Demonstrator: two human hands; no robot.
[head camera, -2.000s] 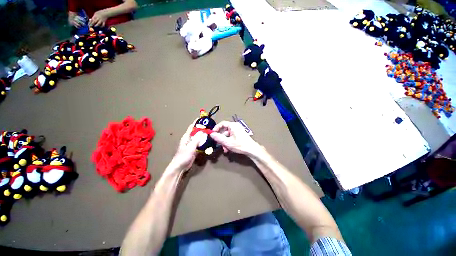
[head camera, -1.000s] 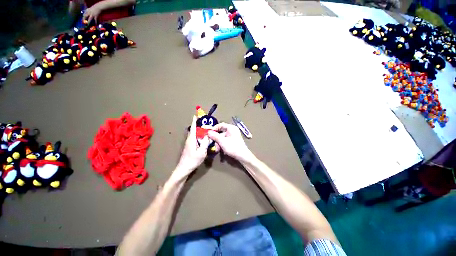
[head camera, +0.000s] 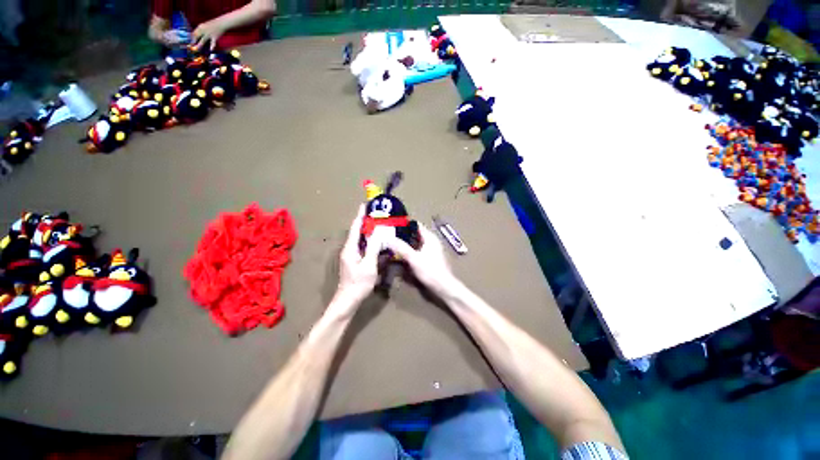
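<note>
A black plush penguin (head camera: 382, 207) is held upright over the brown table, with a red scarf (head camera: 385, 223) around its neck, a small striped party hat and a black hanging loop on its head. My left hand (head camera: 362, 260) grips its left side in the picture. My right hand (head camera: 421, 256) grips the other side. The thumbs meet over the white belly and hide most of it. Thread snips (head camera: 450, 235) lie just right of my right hand. A red scarf pile (head camera: 241, 269) lies left of my hands.
Penguins with red scarves (head camera: 117, 292) cluster at the far left, with another group (head camera: 184, 99) behind. Two black penguins (head camera: 497, 163) lie at the right edge. White plush (head camera: 382, 79) lies at the back. A person (head camera: 225, 22) sits across. A white table (head camera: 620, 180) stands right.
The fingers have moved off the scarf down to the belly, and the red band now shows across the neck. My right hand no longer pinches at the scarf. The whole view has shifted slightly.
</note>
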